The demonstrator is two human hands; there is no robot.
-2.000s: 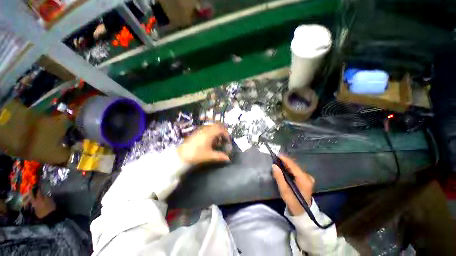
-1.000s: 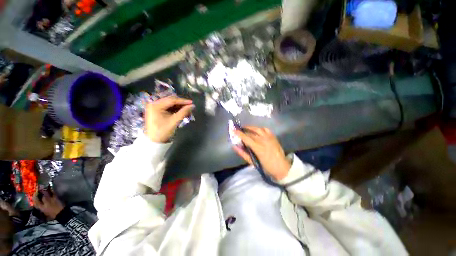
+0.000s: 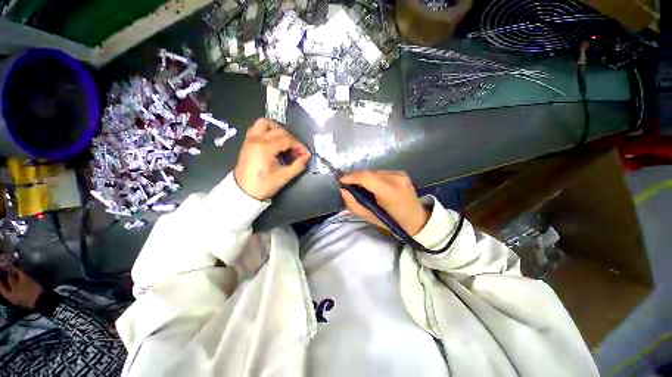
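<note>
My right hand (image 3: 387, 199) holds a black soldering iron (image 3: 372, 207) like a pencil, its thin tip pointing up and left. A small white-silver board (image 3: 324, 145) lies on the dark mat at the tip. My left hand (image 3: 270, 160) is just left of the tip, thumb and forefinger pinched together near the board; whether something is between them cannot be made out. A dense pile of small silver and white boards (image 3: 335, 44) lies beyond my hands. A looser pile of narrow white-silver strip parts (image 3: 144, 140) lies to the left.
A purple-rimmed grey cylinder (image 3: 50, 103) and yellow block (image 3: 28, 188) stand at the left. A tape roll (image 3: 429, 20), thin silver wires (image 3: 486, 66) and a black cable (image 3: 582, 96) are at the upper right. An open cardboard box (image 3: 589, 235) is at the lower right. Another person's hand (image 3: 21, 287) shows lower left.
The view has tilted down toward the bench. My left hand has moved from beside the strip pile to the iron's tip. A white board now lies apart from the pile, under the tip.
</note>
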